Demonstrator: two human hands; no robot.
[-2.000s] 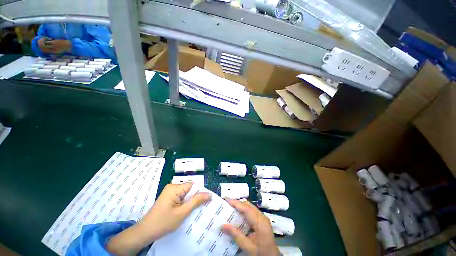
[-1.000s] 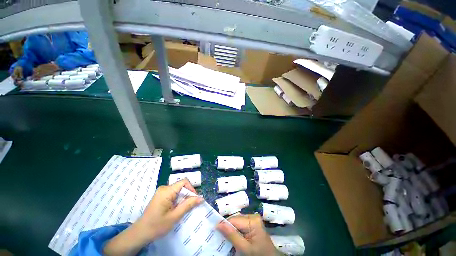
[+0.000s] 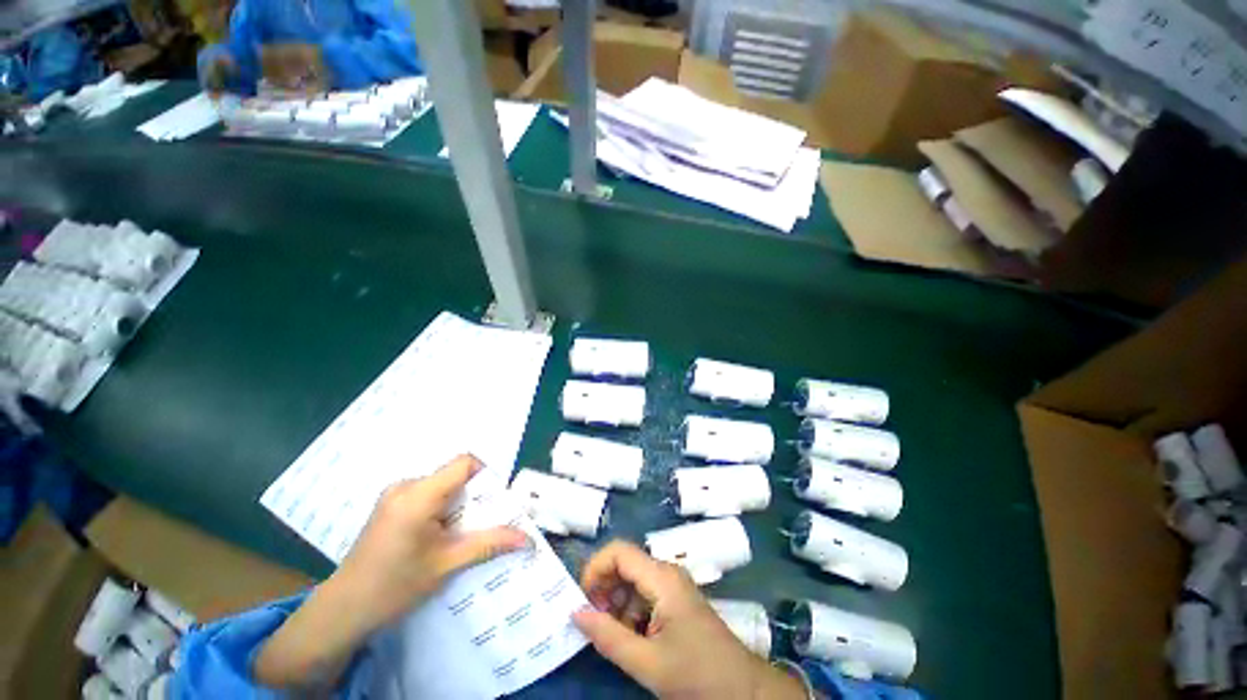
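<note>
My left hand (image 3: pixel 417 554) holds a label sheet (image 3: pixel 499 622) with rows of small dark print, thumb on top. My right hand (image 3: pixel 663 622) is at the sheet's right edge, thumb and forefinger pinched together at a corner; whether a label is between them is too small to tell. White cylindrical units (image 3: pixel 722 490) lie in three columns on the green bench just beyond and right of my hands. The nearest units are partly hidden by my right hand. A larger printed sheet (image 3: pixel 410 417) lies flat under and beyond my left hand.
A large carton (image 3: pixel 1115 547) of units stands at right, another carton (image 3: pixel 178 547) at lower left. More units (image 3: pixel 69 308) lie in rows at far left. A grey post (image 3: pixel 479 178) rises from the bench. Loose papers (image 3: pixel 704 144) and an open carton (image 3: pixel 889 212) are behind. A person in blue (image 3: pixel 322 41) sits opposite.
The view has swung left and down, so the lower left carton and left rows of units now show. My right hand has moved slightly off the sheet's face to its edge.
</note>
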